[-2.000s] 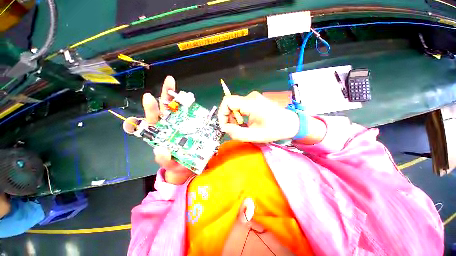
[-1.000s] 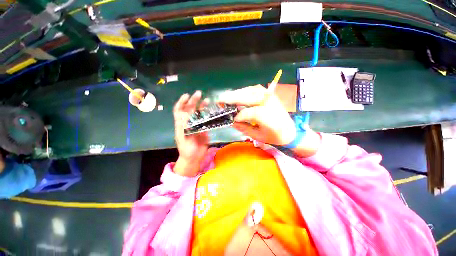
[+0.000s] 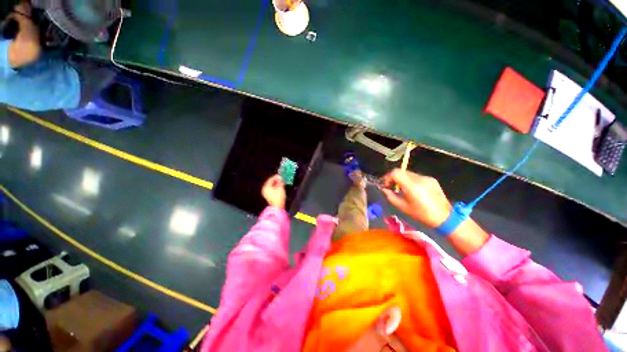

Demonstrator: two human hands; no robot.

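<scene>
My left hand [image 3: 274,191] holds a small green circuit board [image 3: 288,170] by its lower edge, over the black bin [image 3: 258,148] below the bench edge. My right hand [image 3: 421,196] is out to the right, just off the bench edge, with the yellow stick [image 3: 406,157] standing up between its fingers. Its fingertips also pinch a thin dark item [image 3: 372,181], seen edge-on; it looks like another board, but I cannot tell. A blue strap [image 3: 454,218] is on my right wrist, with a blue cord running to the upper right.
The green bench [image 3: 412,75] crosses the top. On it are a pale pot [image 3: 292,19], a red-orange card [image 3: 515,100], a clipboard with paper [image 3: 576,124] and a calculator [image 3: 610,152]. A person's blue sleeve [image 3: 38,86], a fan [image 3: 81,15] and a blue stool [image 3: 113,103] are at left.
The view has turned down towards the floor. My hands have moved apart from over the bench; the left now holds a green board over the bin, and the right still has the yellow stick.
</scene>
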